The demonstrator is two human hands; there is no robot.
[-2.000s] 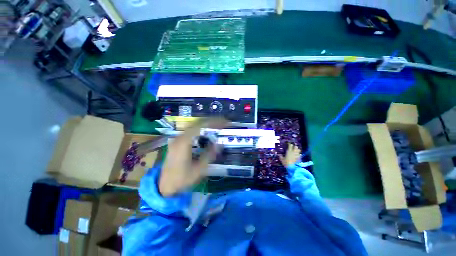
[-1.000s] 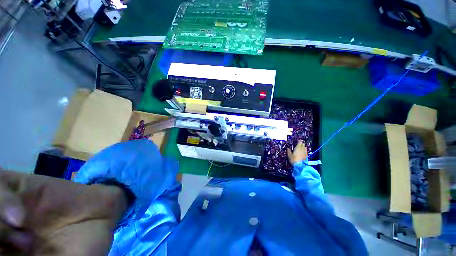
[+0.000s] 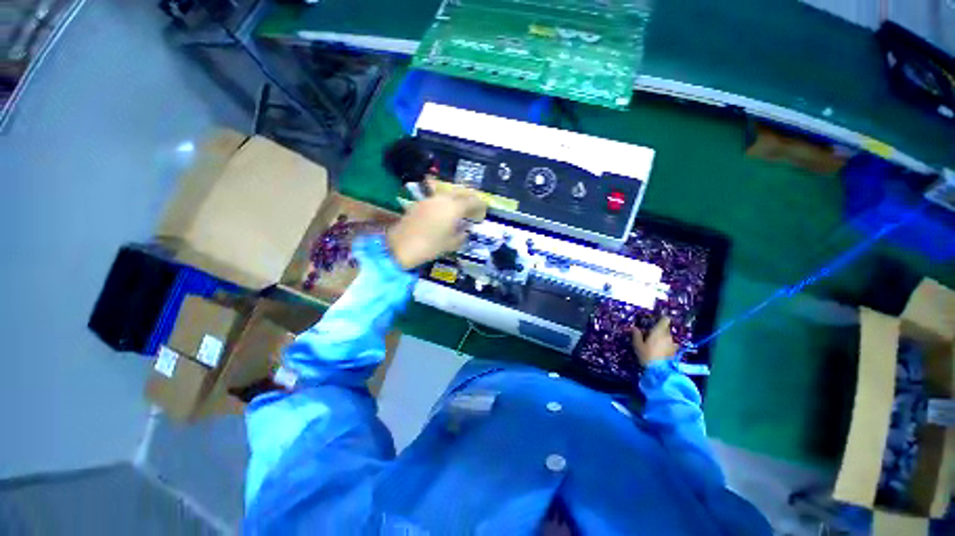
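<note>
My left hand is at the left end of the silver-white feed rail, in front of the black front panel of the white component machine. Its fingers are bent; whether it holds something is hidden. My right hand lies over the black parts tray, near the rail's right end, among small dark purple components. Whether a component is between its fingers is too small to tell. Similar purple components lie in the open brown collecting box at the left.
Green circuit boards and a blue bin are behind the machine. A blue cord runs from the back right to my right wrist. An open carton of dark parts stands far right. Small cartons and a black bin are lower left.
My left hand has come from low at the left, beside a blurred brown shape, up to the rail's left end. The view has turned and shifted. My right hand stays over the tray.
</note>
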